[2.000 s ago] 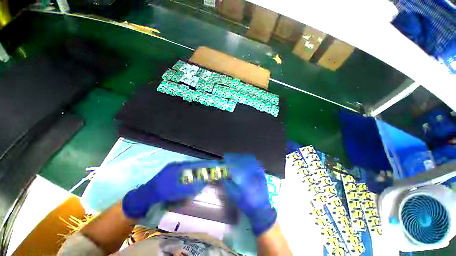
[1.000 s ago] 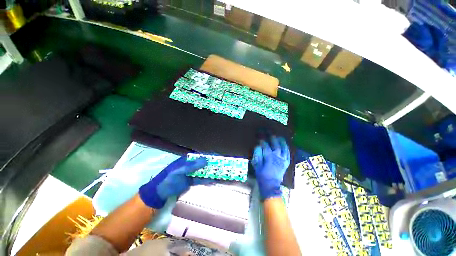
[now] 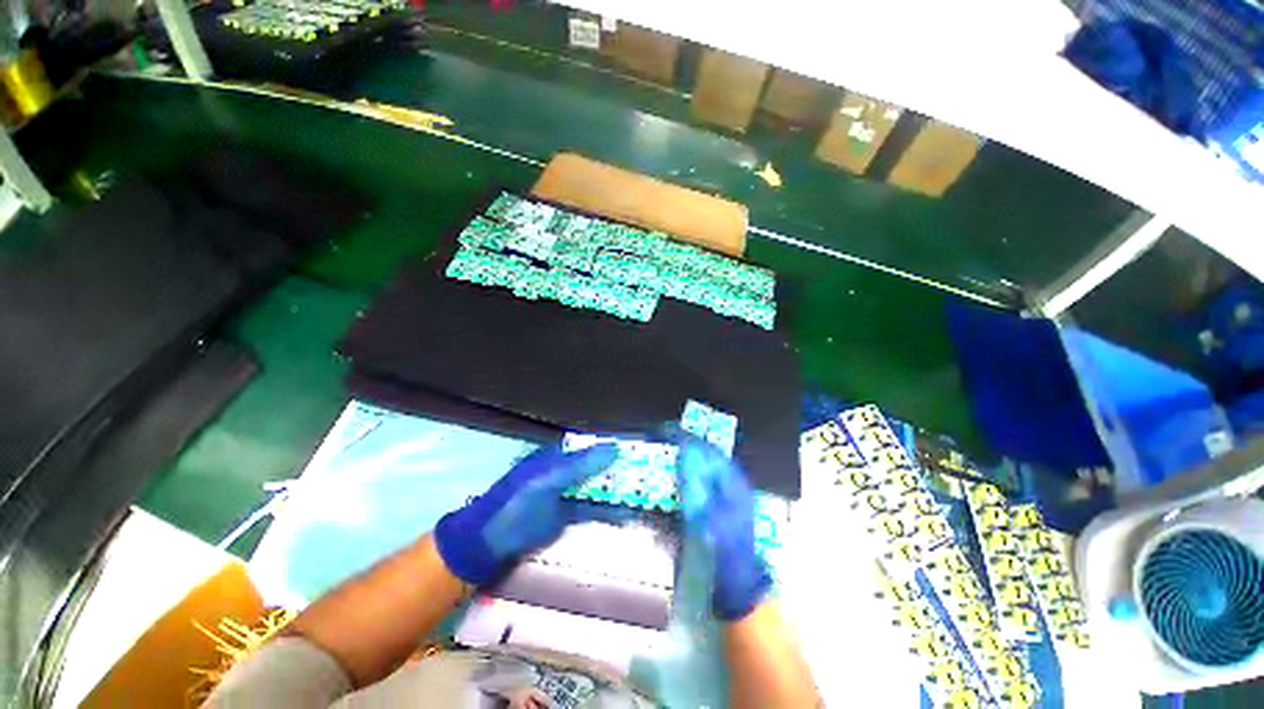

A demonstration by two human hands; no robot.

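Note:
A PCB strip, green solder side up [image 3: 638,475], lies across the near edge of the black foam and the metal plate [image 3: 589,571]. My left hand [image 3: 513,515], in a blue glove, holds the strip's left end, with fingers over its top. My right hand [image 3: 724,526], also blue-gloved and blurred, is at the strip's right end. A small green board piece [image 3: 710,424] shows at my right fingertips, angled away from the strip; whether it is joined to the strip is hidden. Rows of green boards [image 3: 555,263] lie on the black foam [image 3: 555,353].
Yellow-and-black component strips [image 3: 901,540] lie at right on a white surface and blue tray. A white fan [image 3: 1199,596] stands beyond them. Brown cardboard [image 3: 638,198] is behind the green rows. A pale blue sheet [image 3: 374,485] and orange-yellow box [image 3: 180,637] are at left.
The strip was first component side up, then turned green side up. My right hand was spread at the strip's right side; now it is blurred against that end with a small piece at its fingertips.

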